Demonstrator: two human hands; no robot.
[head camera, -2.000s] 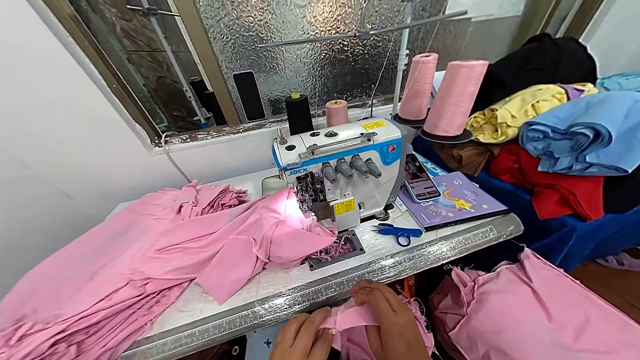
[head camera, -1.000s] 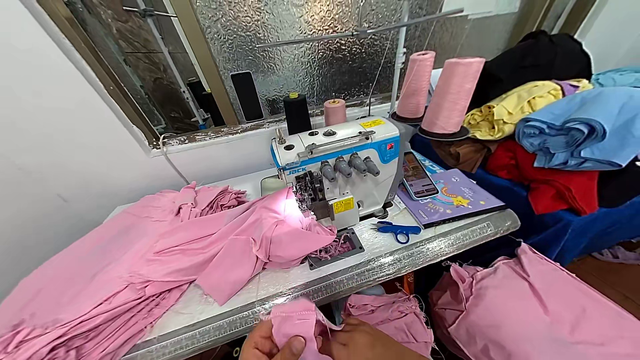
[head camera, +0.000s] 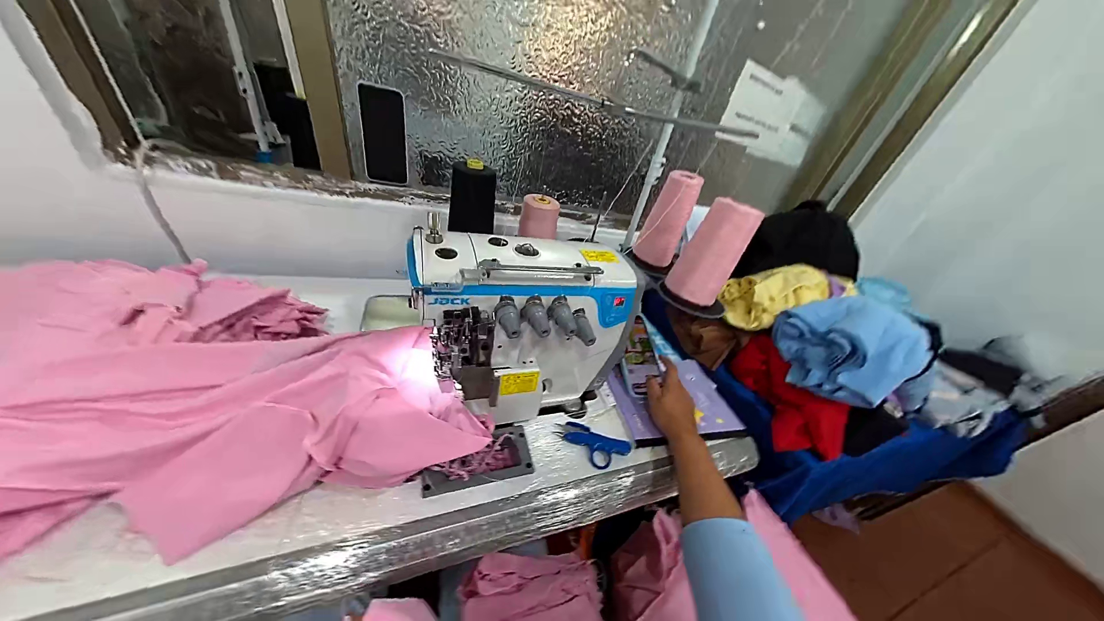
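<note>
My right hand (head camera: 673, 402) reaches over the purple notebook (head camera: 709, 398), its fingers at the edge of a smartphone (head camera: 636, 376) that it partly covers; whether it grips the phone is unclear. My left hand is not in view. A folded pink cloth piece (head camera: 398, 610) shows at the bottom edge. Blue-handled thread snips (head camera: 597, 444) lie left of the notebook, near a white and blue Jack overlock sewing machine (head camera: 526, 328). Pink fabric (head camera: 285, 405) runs from the left up to the machine's lit needle area.
Pink thread cones (head camera: 714, 252) stand behind the machine on the right, a black cone (head camera: 472, 197) at its back left. Coloured garments (head camera: 849, 345) are heaped at right on blue cloth. More pink fabric (head camera: 530, 588) lies below the metallic-looking table edge (head camera: 414, 548).
My right hand has left the small pink piece near the table's front edge and moved to the phone and notebook. My left hand has gone out of view. The view has shifted.
</note>
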